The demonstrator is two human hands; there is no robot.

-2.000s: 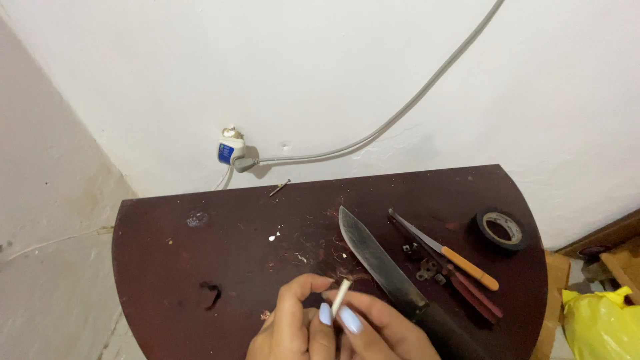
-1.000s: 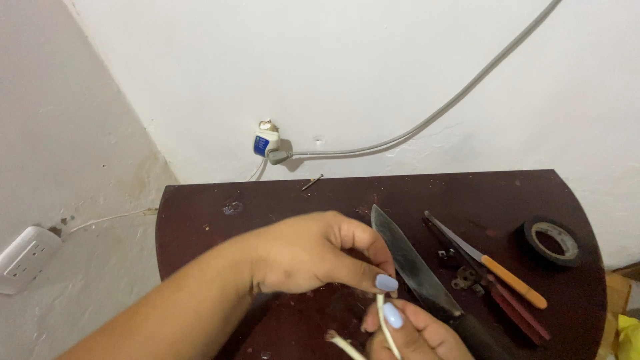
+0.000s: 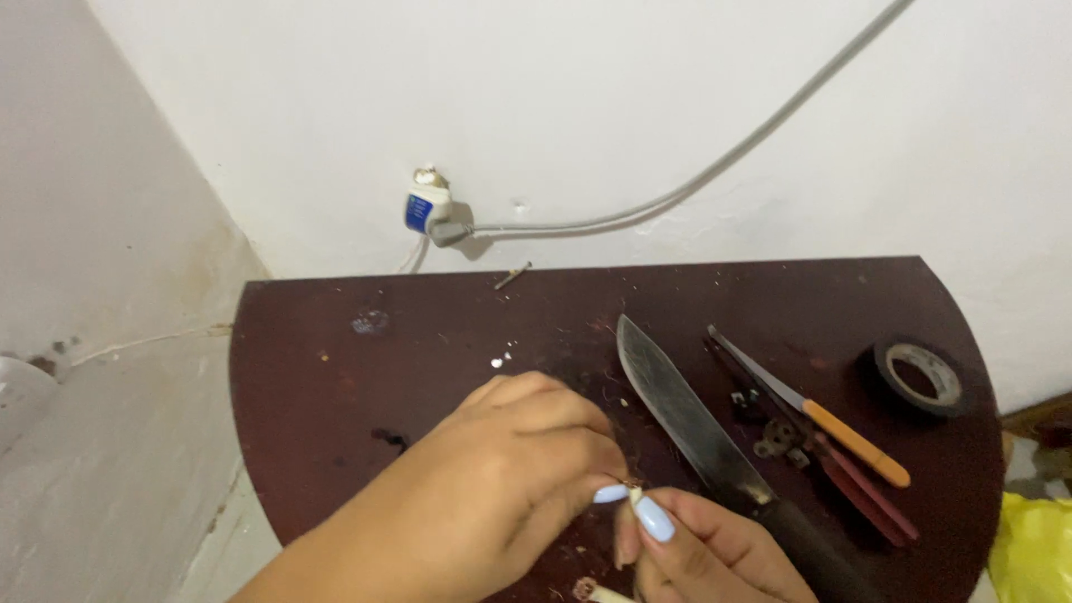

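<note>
A white insulated wire (image 3: pixel 636 496) with a short bit of bare copper at its tip is pinched between the thumb and fingers of my right hand (image 3: pixel 712 548). My left hand (image 3: pixel 528 473) has its thumb and fingertips closed on the copper strands (image 3: pixel 630 483) at that tip. Below, a second white wire end (image 3: pixel 607 593) with frayed copper shows at the bottom edge. Just right of my hands lies a large knife (image 3: pixel 682 402), its dark handle partly behind my right hand.
An orange-handled small knife (image 3: pixel 854 440) lies beside red-handled pliers (image 3: pixel 863 490), small metal parts (image 3: pixel 779 440) and a roll of black tape (image 3: pixel 917 377) on the dark table (image 3: pixel 301 368). A nail (image 3: pixel 512 275) lies near the wall edge. A plug adapter (image 3: pixel 427 208) holds a grey cable (image 3: pixel 670 199).
Two seconds ago both hands were together at the wire; my left hand has since come over the table from the left, and its fingertips now hold the copper tip.
</note>
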